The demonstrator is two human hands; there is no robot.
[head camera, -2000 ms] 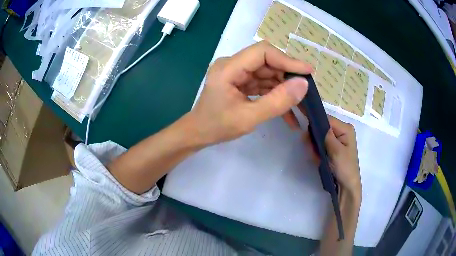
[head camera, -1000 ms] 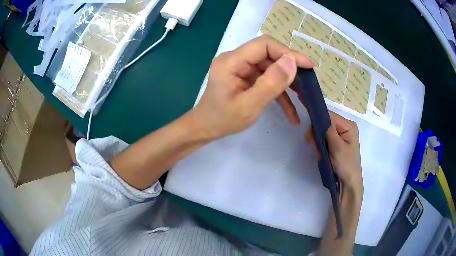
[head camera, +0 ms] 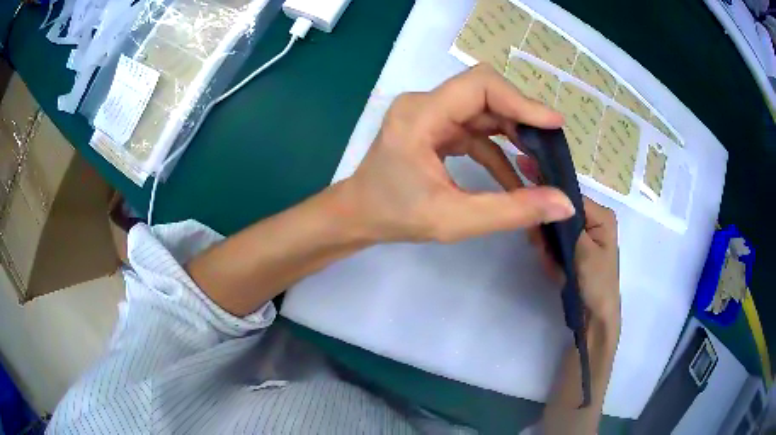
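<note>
A black phone case (head camera: 563,225) is held up nearly edge-on over the white foam mat (head camera: 417,310). My left hand (head camera: 451,166) is at its upper end, the index finger on the top corner and the thumb on the side face. My right hand (head camera: 598,268) grips the case from behind on the right, its fingers partly hidden by the case. Tan adhesive sheets (head camera: 617,149) with green print, in white-edged strips, lie on the mat behind the hands. The case's broad faces cannot be seen well.
A bagged adhesive pack (head camera: 128,98), white backing strips (head camera: 102,42) and a white charger (head camera: 316,10) with a cord lie at left. A cardboard carton (head camera: 72,225) stands beside the bench. A blue bin (head camera: 725,276) of tan scraps and black cases (head camera: 691,374) are at right.
My left thumb has moved down from the case's top end to its side face, opening wide from the index finger. The case has shifted slightly right and turned a little. My right hand keeps its hold.
</note>
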